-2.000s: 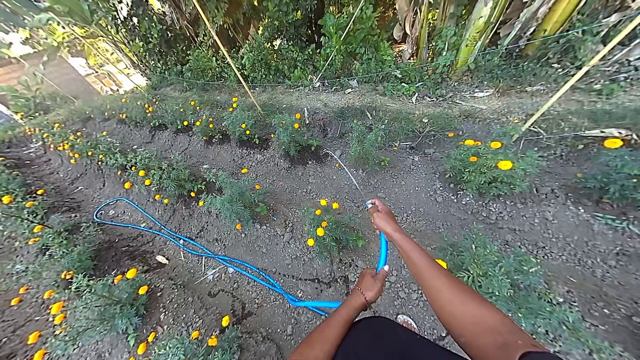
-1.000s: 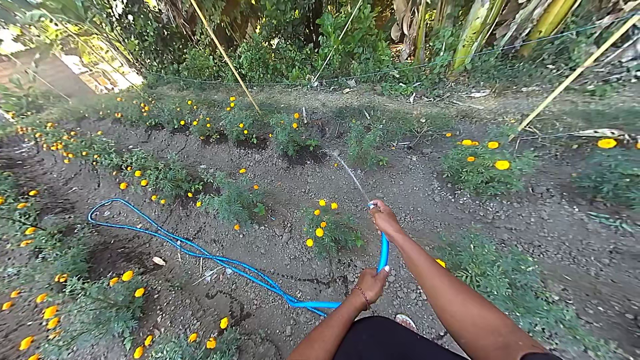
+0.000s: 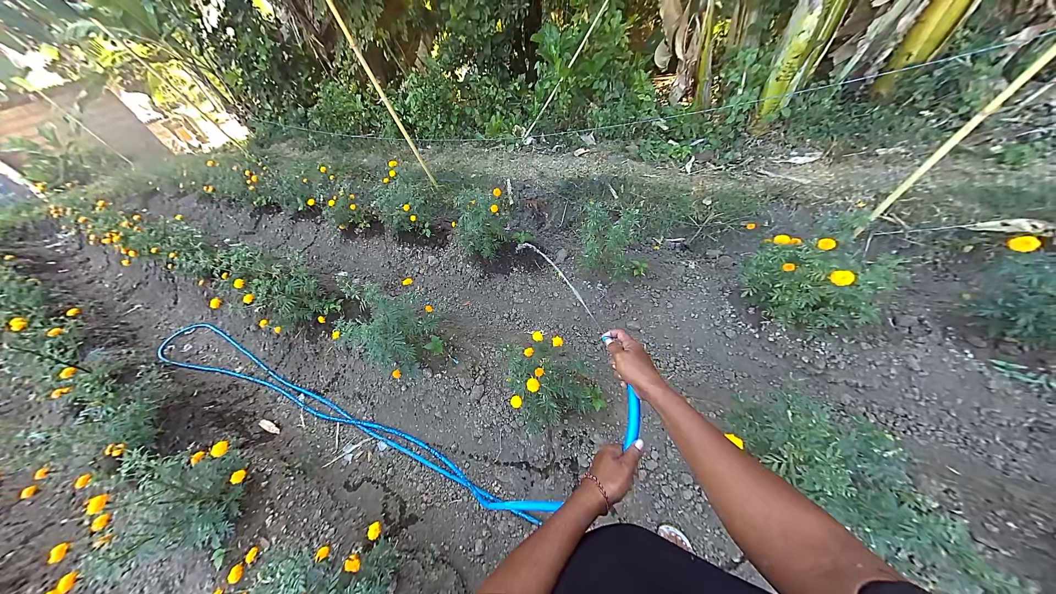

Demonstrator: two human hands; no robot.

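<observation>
My right hand [image 3: 631,360] grips a blue garden hose [image 3: 633,419] close to its open end. Lower down, my left hand [image 3: 615,474], with a beaded bracelet at the wrist, holds the same hose. A thin stream of water [image 3: 563,277] arcs from the hose end away from me and lands on dark wet soil beside a marigold plant [image 3: 483,224] in the far row. From my left hand the hose runs left and lies on the soil in a long narrow loop. A marigold plant with yellow blooms [image 3: 551,384] stands just left of my right hand.
Rows of marigolds stand to the left [image 3: 165,495] and right [image 3: 817,280], with gravelly soil between them. Slanting bamboo poles [image 3: 384,95] and a thin line [image 3: 660,121] border the far edge. Thick shrubs and banana stems [image 3: 800,58] rise behind it. My foot [image 3: 675,537] shows below my hands.
Both hands keep their hold on the hose and have hardly moved. The water stream still falls by the same far-row plant.
</observation>
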